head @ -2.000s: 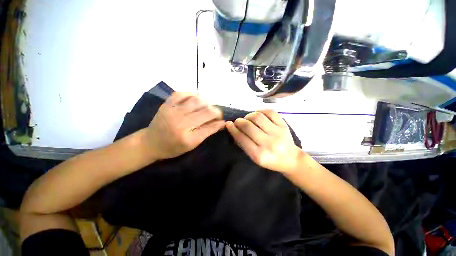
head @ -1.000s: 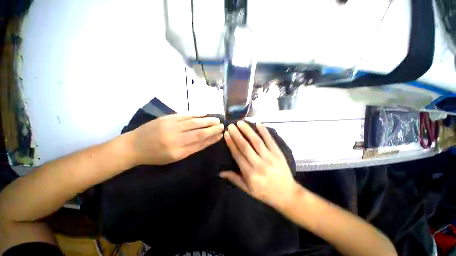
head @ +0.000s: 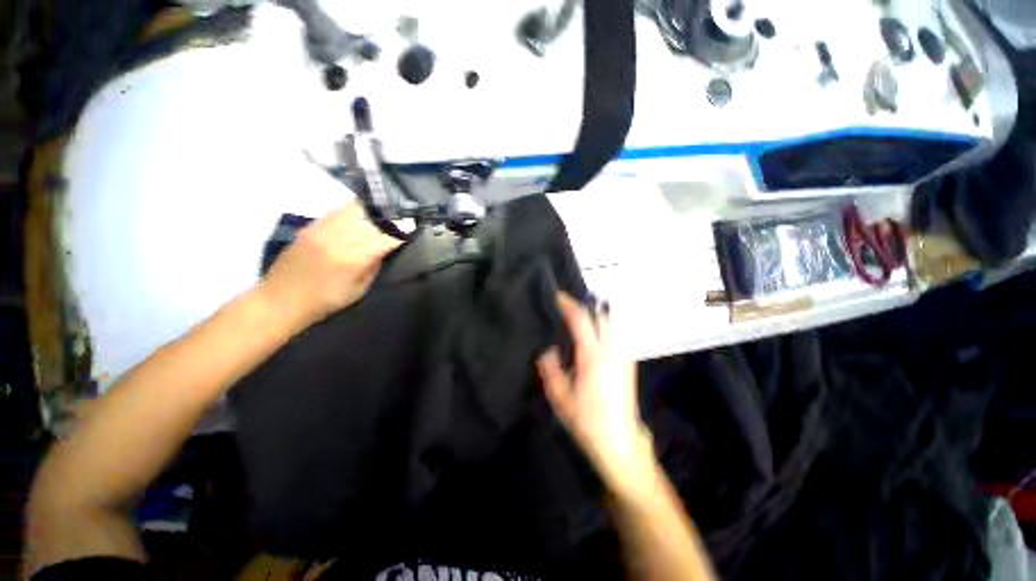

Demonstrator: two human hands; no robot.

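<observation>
A black garment piece (head: 375, 386) lies over the table's front edge, with its upper edge at the needle area of the white sewing machine (head: 489, 102). My left hand (head: 335, 259) presses the cloth's upper left part, fingertips close beside the shiny metal guard (head: 369, 170). My right hand (head: 591, 392) is at the cloth's right side, thumb and fingers around a raised fold; it is slightly blurred, and how firmly it grips is hard to see. The cloth is rumpled between my hands.
A recess in the white table (head: 148, 193) at right holds a clear plastic packet (head: 795, 255) and dark red loop handles (head: 872, 244). A black band (head: 608, 91) crosses the machine head. More dark cloth (head: 841, 454) hangs at lower right.
The view has shifted, showing more of the machine's top. My right hand has moved from flat beside my left hand to the cloth's right side. The cloth is now bunched up there.
</observation>
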